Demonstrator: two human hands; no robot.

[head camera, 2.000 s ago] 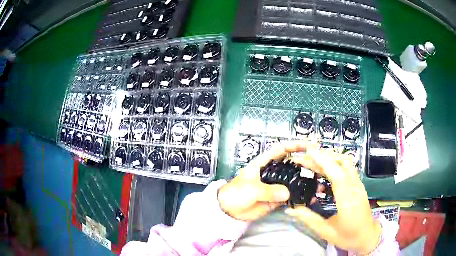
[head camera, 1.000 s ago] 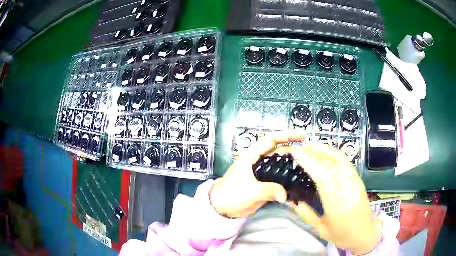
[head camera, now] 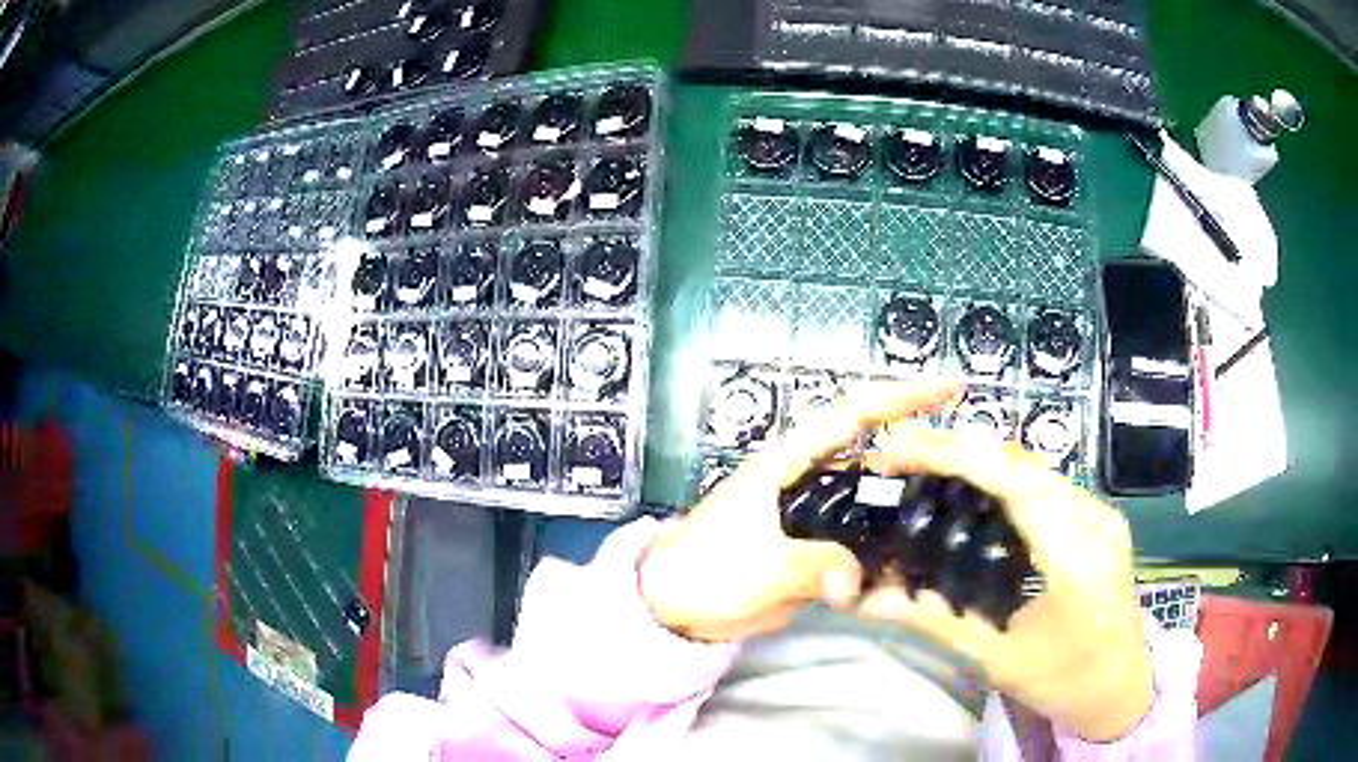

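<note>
My left hand [head camera: 752,551] and my right hand [head camera: 1043,596] together hold a row of several black watch heads [head camera: 909,536], stacked face to face, low in front of me. A small white label shows on top of the stack, near my left fingers. Just beyond my hands lies the clear blister tray [head camera: 760,234]. Its far row holds black discs with white labels, the second row shows bare patterned pockets, and the third row has discs on the right side only. My hands hide part of the tray's near rows.
Filled clear trays [head camera: 651,298] lie on the left. Black compartment trays [head camera: 730,45] are at the back. A glossy black case [head camera: 1145,380] lies right of the tray, with white paper [head camera: 1251,424], a black pen [head camera: 1191,194] and a white bottle [head camera: 1239,142] beyond. A red bin [head camera: 1266,655] is lower right.
The stack has spread apart and turned in my hands; a white label shows on it that was out of sight a second ago. The view has shifted slightly. The tray's visible pockets look unchanged.
</note>
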